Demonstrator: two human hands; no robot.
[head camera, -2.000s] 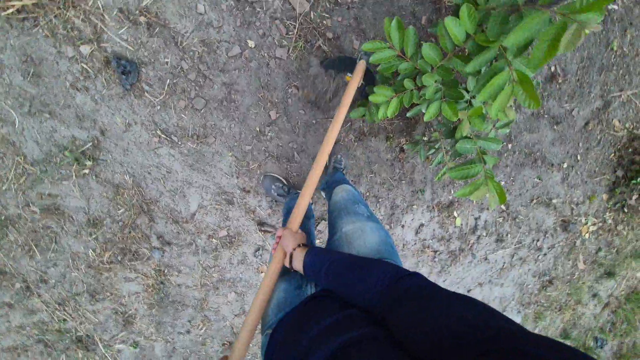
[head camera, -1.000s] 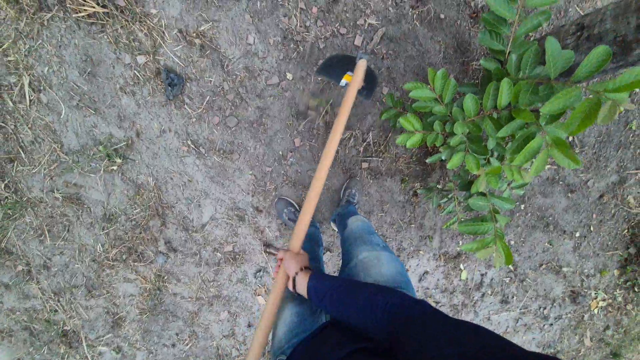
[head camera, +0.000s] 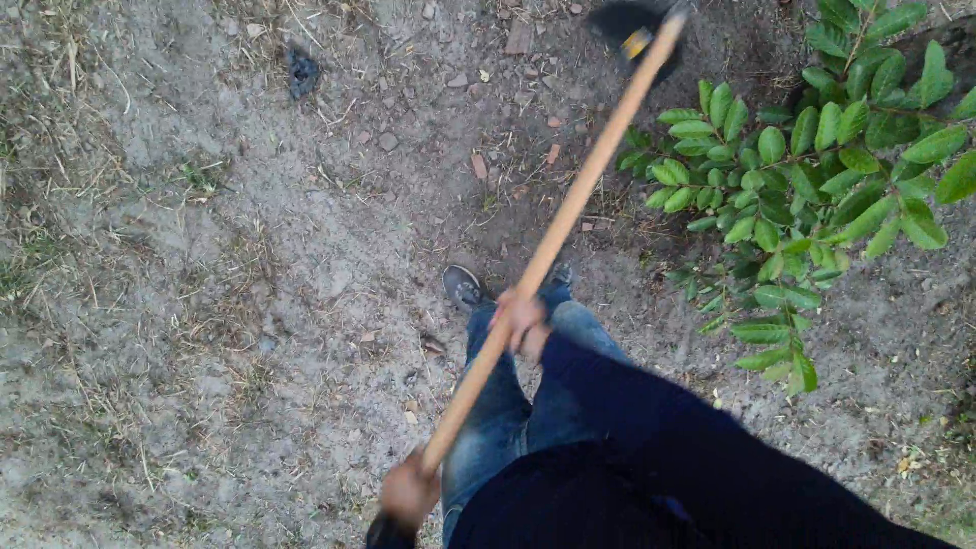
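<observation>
A hoe with a long wooden handle (head camera: 576, 194) runs slantwise from the lower middle to the top of the view. Its dark metal blade (head camera: 621, 27), blurred and bearing a yellow mark, is at the far end near the top edge. My right hand (head camera: 522, 320) is wrapped around the middle of the handle, in front of my jeans. Around the near end of the handle my left hand (head camera: 409, 488) is closed, low in the view and blurred. Whether the blade touches the soil cannot be told.
A leafy green shrub (head camera: 831, 152) spreads on the right, close beside the blade. Small brick fragments (head camera: 479, 165) and stones lie on the dry soil. A crumpled dark scrap (head camera: 303, 72) is at the upper left. My shoe (head camera: 462, 287) stands below the handle.
My left hand has come into view at the handle's near end. The blade is nearer the top edge than a second ago, with some shift of the view.
</observation>
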